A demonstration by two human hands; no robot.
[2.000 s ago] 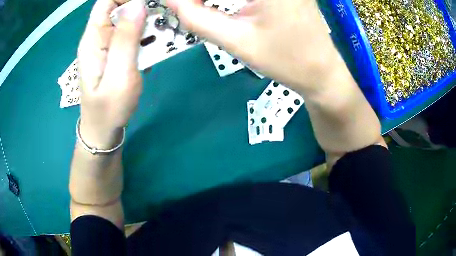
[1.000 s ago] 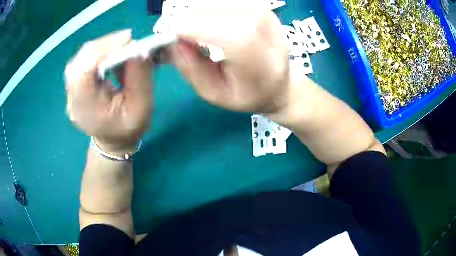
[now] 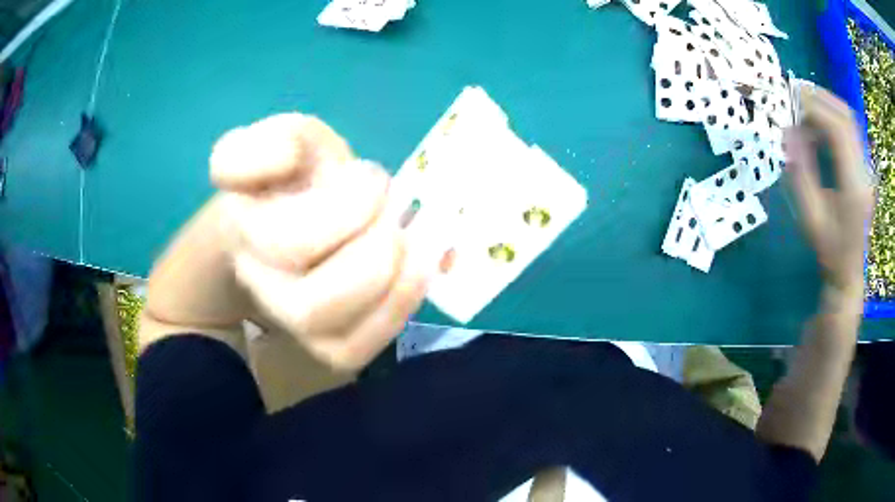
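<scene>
My left hand (image 3: 314, 225) grips a white perforated plate (image 3: 491, 196) by its left edge, above the green table near the front edge. The plate is tilted, and gold-coloured metal fittings show in some of its holes. My right hand (image 3: 824, 162) is blurred at the right, at the edge of an overlapping pile of white perforated plates (image 3: 682, 74), beside the blue tray. Its fingers look slightly apart; whether they touch or hold a plate cannot be made out.
The blue tray (image 3: 846, 49) with small gold and silver fittings is cut off at the right. A small group of white plates (image 3: 365, 12) lies at the top. A small black object (image 3: 86, 140) lies at the left. A cardboard box (image 3: 116, 338) is below the left table edge.
The view has turned left. My hands have moved apart: the left holds the plate low and towards me, and the right has moved out to the pile by the tray.
</scene>
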